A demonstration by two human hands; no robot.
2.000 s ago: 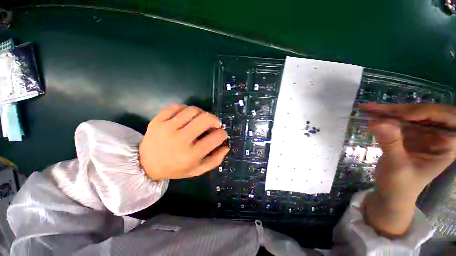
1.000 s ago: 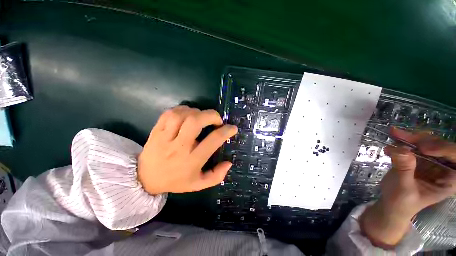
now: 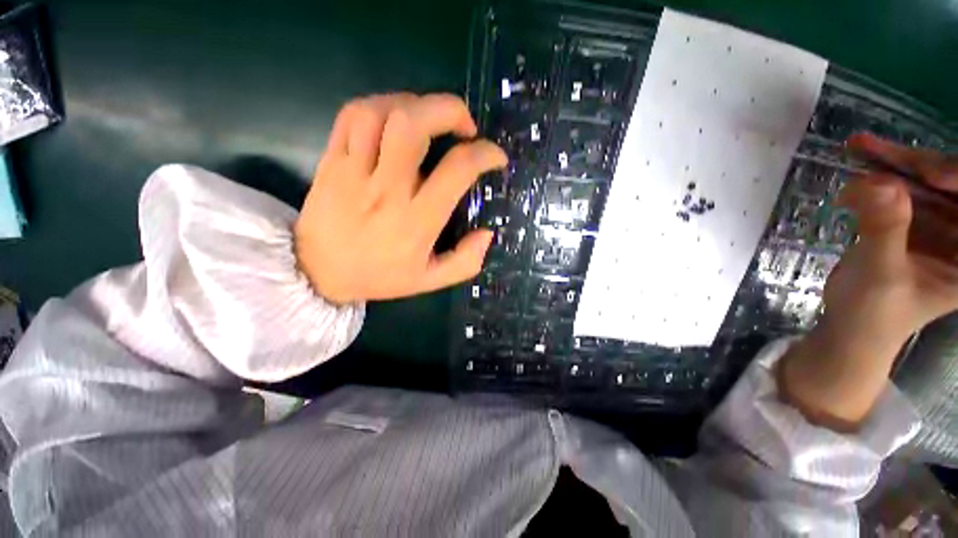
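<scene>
A clear blister tray (image 3: 522,305) with small dark modules in its pockets lies in front of me. A white sheet (image 3: 699,126) lies slanted across it, with a loose cluster of tiny black dots (image 3: 694,202) near its middle. My left hand (image 3: 394,205) is at the tray's left edge, thumb and forefinger apart over the edge, holding nothing that I can see. My right hand (image 3: 893,247) is over the tray's right part and holds thin tweezers (image 3: 912,177), blurred, pointing left toward the sheet. I cannot tell if their tips hold anything.
A silvery bag (image 3: 21,79) lies on the green mat (image 3: 210,63) at the far left, above a pale blue slip (image 3: 8,200). A ribbed, silvery-grey stack (image 3: 933,384) stands at the right, partly behind my right sleeve.
The view has shifted, so tray, sheet and hands all sit higher in the picture. My left hand stays by the tray's left edge. My right hand still holds the tweezers, slightly farther right of the sheet.
</scene>
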